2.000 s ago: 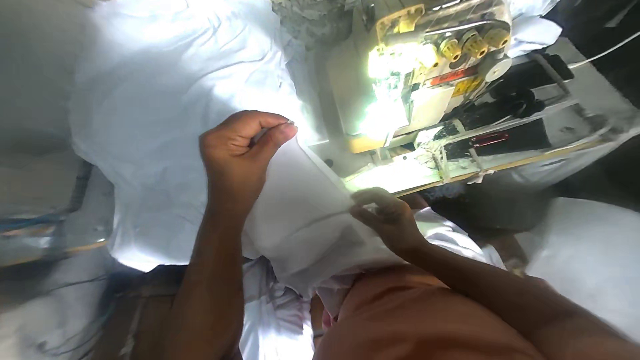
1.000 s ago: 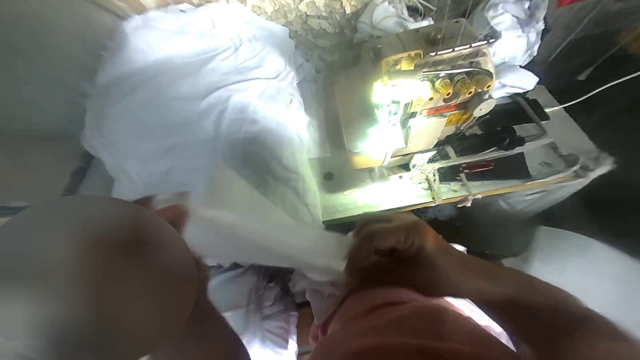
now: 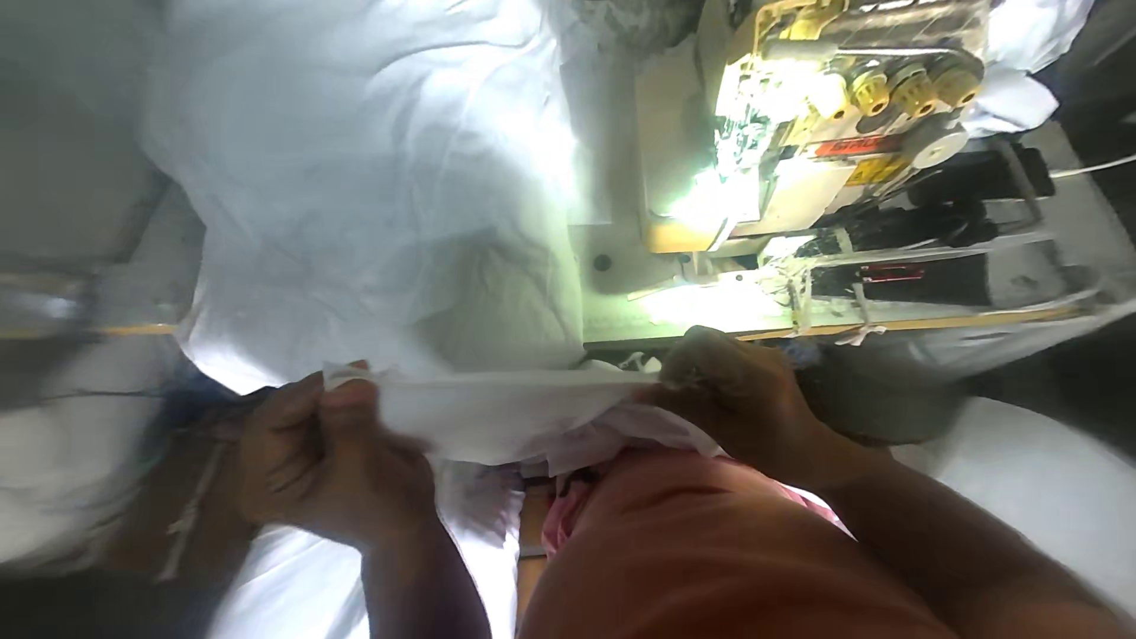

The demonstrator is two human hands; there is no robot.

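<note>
A piece of white fabric point(image 3: 506, 408) is stretched between both hands, just in front of the table edge. My left hand point(image 3: 342, 457) pinches its left end between thumb and fingers. Its right end is gripped in my right hand point(image 3: 732, 390), which is closed and somewhat blurred. Behind the fabric, a large heap of white cloth point(image 3: 382, 177) lies on the table and hangs over its front edge. An overlock sewing machine point(image 3: 799, 133) with a bright lamp stands beyond my right hand.
The table's front edge point(image 3: 958, 324) runs below the machine, with cloth strips tied on a rail there. More white cloth point(image 3: 1021, 98) lies behind the machine. White material point(image 3: 1047, 497) is at the lower right, and white fabric point(image 3: 293, 586) hangs at the lower left.
Two seconds ago my left hand was raised over the white heap with the fabric's edge; now it is lower, near the table's front edge, and the fabric is stretched level between both hands.
</note>
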